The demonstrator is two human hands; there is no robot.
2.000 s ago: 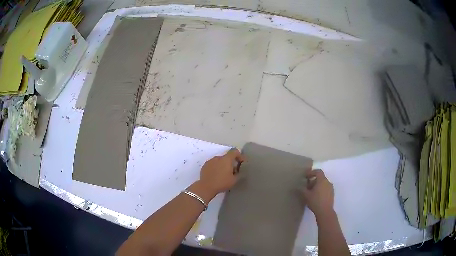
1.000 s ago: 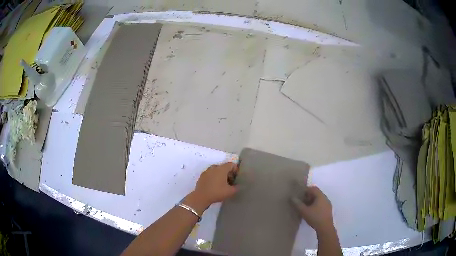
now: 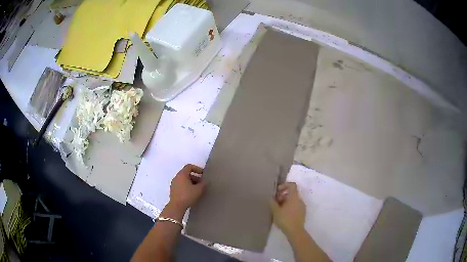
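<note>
The overlapped row of grey-brown panels (image 3: 251,138) lies as a long strip running from the top middle down to the near table edge. My left hand (image 3: 187,189) is at its left edge near the lower end, with thumb and fingers bent against it. My right hand (image 3: 289,207) is at its right edge, fingers closed on the side. How many layers the fingers hold is hidden. A separate grey-brown panel (image 3: 391,233) lies flat at the lower right, cut off by the picture's edge.
A white plastic jug (image 3: 182,46) with a spout stands left of the row, beside yellow panels (image 3: 97,30). Nearer are a heap of cream scraps (image 3: 110,115), a dark stick tool (image 3: 51,115) and a clear-wrapped brown piece (image 3: 46,92). A stained beige sheet (image 3: 363,117) lies right.
The view has turned left. Both hands have left the single panel, which now lies flat at the right, and have moved to the lower part of the overlapped row.
</note>
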